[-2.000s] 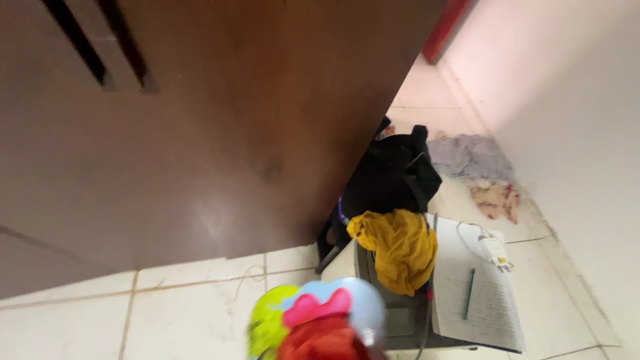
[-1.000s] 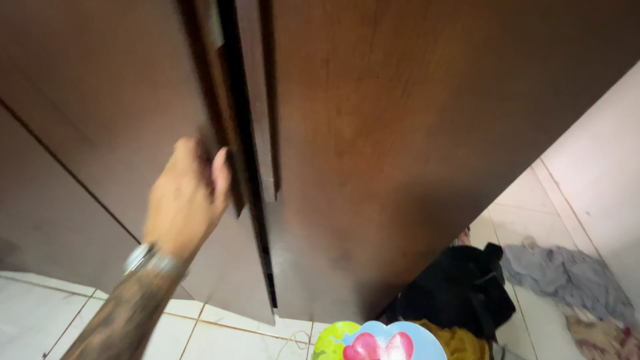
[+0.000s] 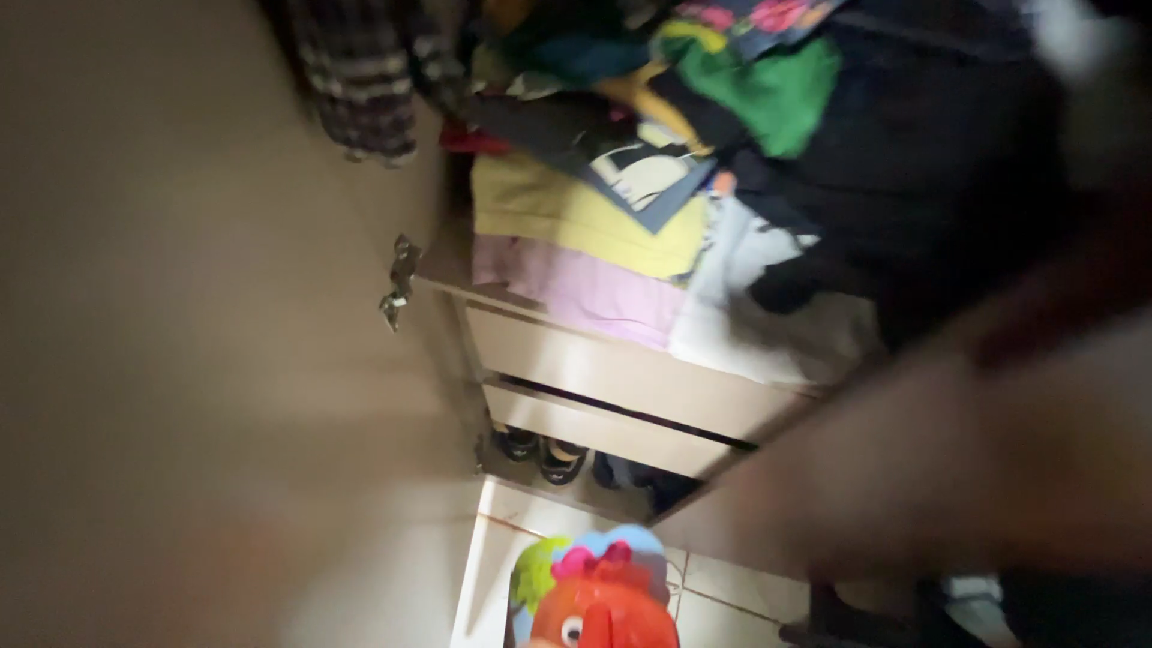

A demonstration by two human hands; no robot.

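Note:
A red toy with a round white eye (image 3: 598, 607) is at the bottom centre, against light-blue and green rounded pieces with pink shapes. A small skin-coloured patch shows at its lower edge, perhaps a fingertip of my right hand; the grip is hidden. My left hand is out of view. Above the toy, an open wardrobe holds a heap of clothes, including a folded yellow garment (image 3: 567, 202), a pink one (image 3: 585, 283), a white one (image 3: 738, 297) and a green one (image 3: 774, 94). Dark shoes (image 3: 562, 459) sit in the bottom compartment.
The open wardrobe door (image 3: 180, 315) fills the left side, with a metal hinge (image 3: 399, 281) at the shelf edge. Drawer fronts (image 3: 612, 360) lie below the clothes. A blurred brown panel (image 3: 837, 477) crosses the right. Plaid cloth (image 3: 360, 90) hangs at upper left; floor tiles (image 3: 729, 580) show below.
The wardrobe was closed two seconds ago and now stands open, showing its contents. My left hand, at the door edge one second ago, has left the view. The view has shifted strongly.

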